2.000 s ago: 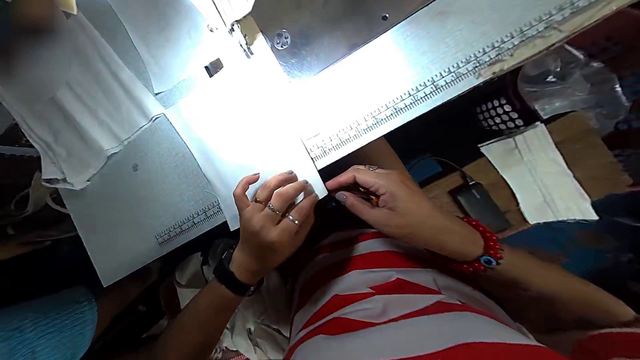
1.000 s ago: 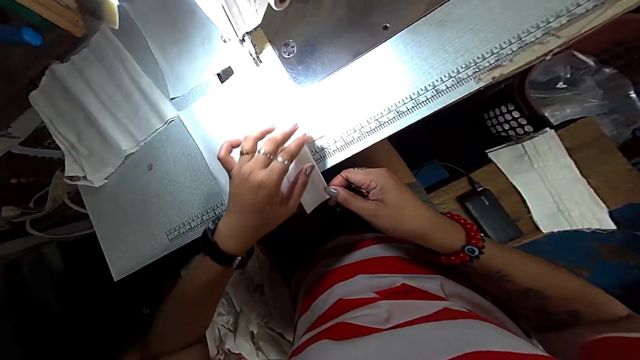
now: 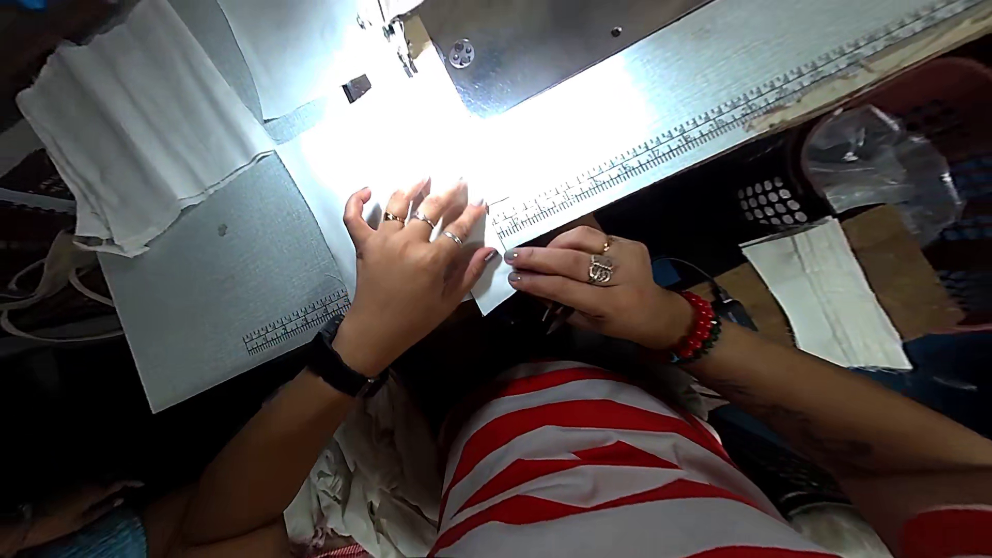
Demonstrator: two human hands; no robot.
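Note:
White fabric lies on the sewing machine's table, brightly lit, with one corner hanging past the front edge. My left hand rests on it, palm down with spread fingers, and grips nothing. At the fabric's right edge is my right hand, its fingertips close against the cloth; a dark, pointed metal tool shows under its fingers, partly hidden. The needle and presser foot of the sewing machine stand beyond my left hand, at the fabric's far part.
A stack of white cloth lies at the left of the table. Printed ruler scales run along the front edge. At right are a light fabric piece on brown board, a clear plastic bag and a cable. A person's arm shows at lower left.
My left hand has flattened onto the fabric from its more raised pose of a second ago. The fingers of my right hand have extended toward the fabric's edge.

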